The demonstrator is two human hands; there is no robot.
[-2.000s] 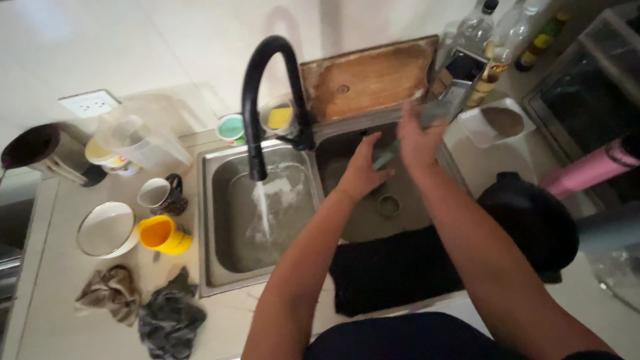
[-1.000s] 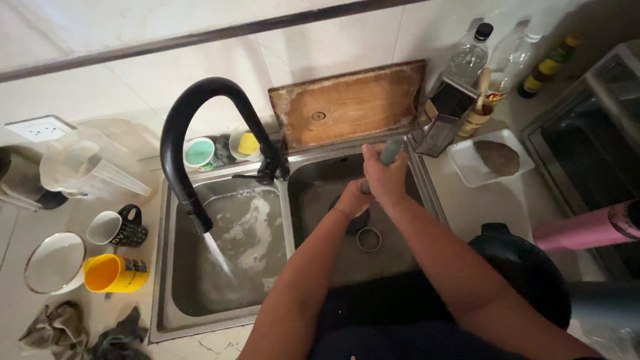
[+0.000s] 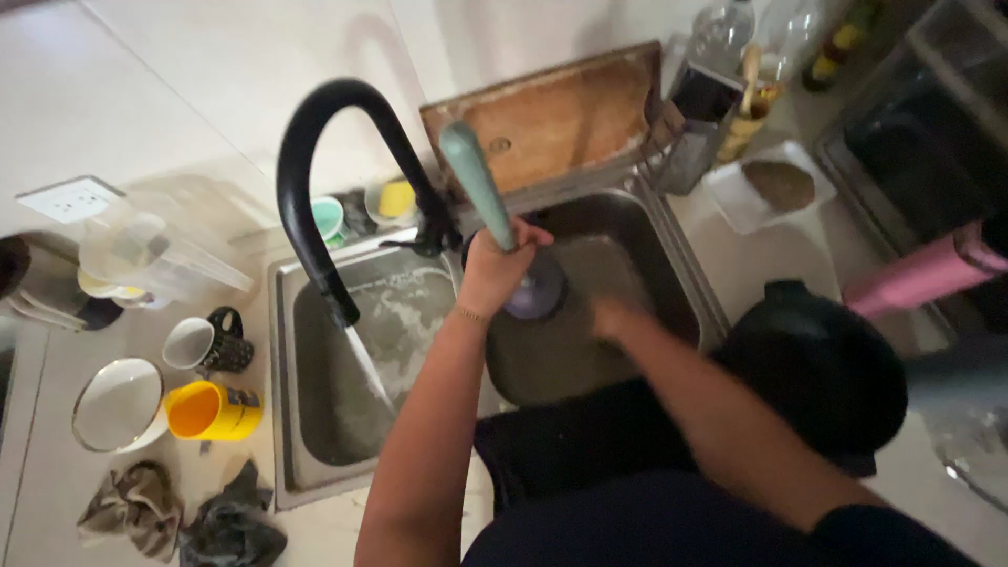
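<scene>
My left hand [image 3: 500, 268] is closed around the green handle of a sink plunger [image 3: 480, 185], whose purplish cup sits in the right basin [image 3: 677, 268] of a steel double sink. My right hand [image 3: 618, 315] is blurred over the same basin, right of the plunger cup; its fingers cannot be made out. Murky water shows in this basin. From the black gooseneck faucet [image 3: 291, 165], water runs into the left basin [image 3: 283, 441], which holds water with suds.
A wooden board [image 3: 567, 110] leans on the wall behind the sink. A white bowl [image 3: 118, 405], yellow cup [image 3: 213, 411], mug [image 3: 209, 342] and crumpled cloths [image 3: 232, 520] lie at left. A black pan [image 3: 815, 370], white tray [image 3: 772, 185] and pink bottle [image 3: 929, 272] are at right.
Both hands were at the plunger handle a second ago; now only my left hand holds it, and my right hand has come away to the right. The plunger cup now shows in the right basin.
</scene>
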